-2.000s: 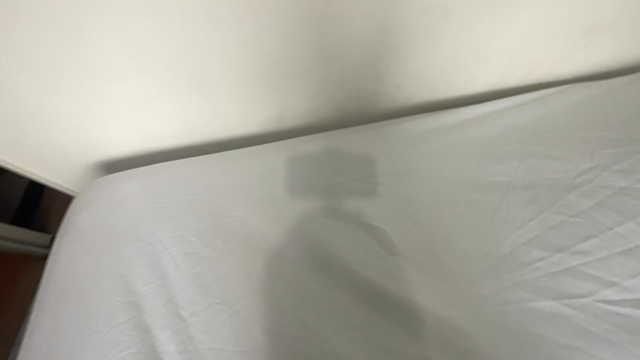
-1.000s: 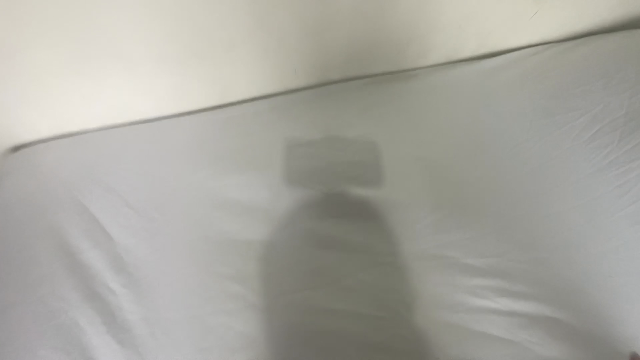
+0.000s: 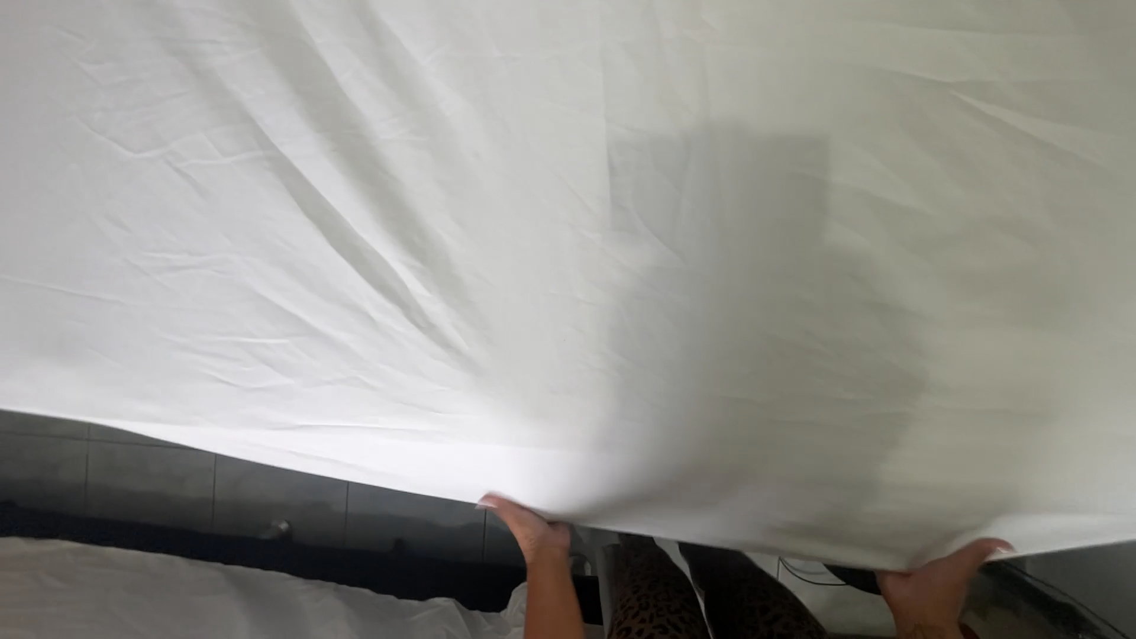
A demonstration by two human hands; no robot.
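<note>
A white bed sheet [image 3: 532, 293] spreads over nearly the whole view, with long diagonal creases at the left and a soft shadow across its right half. My left hand [image 3: 532, 532] grips the sheet's near edge at bottom centre, thumb over the cloth and the fingers hidden beneath. At the lower right, my right hand [image 3: 945, 577] clasps the same edge in the same way, its fingers also out of sight under the cloth. Between the two hands the edge sags slightly.
My legs in leopard-print cloth [image 3: 657, 590] stand below the sheet's edge. Grey floor tiles [image 3: 284, 493] show at the lower left, beside another white cloth [image 3: 177, 590] with a dark border. A thin black cable [image 3: 803, 575] lies near my right hand.
The view has swung down from the wall and the sheet's far edge to its near edge. Both my hands, unseen in the earlier frames, are now in view holding the cloth.
</note>
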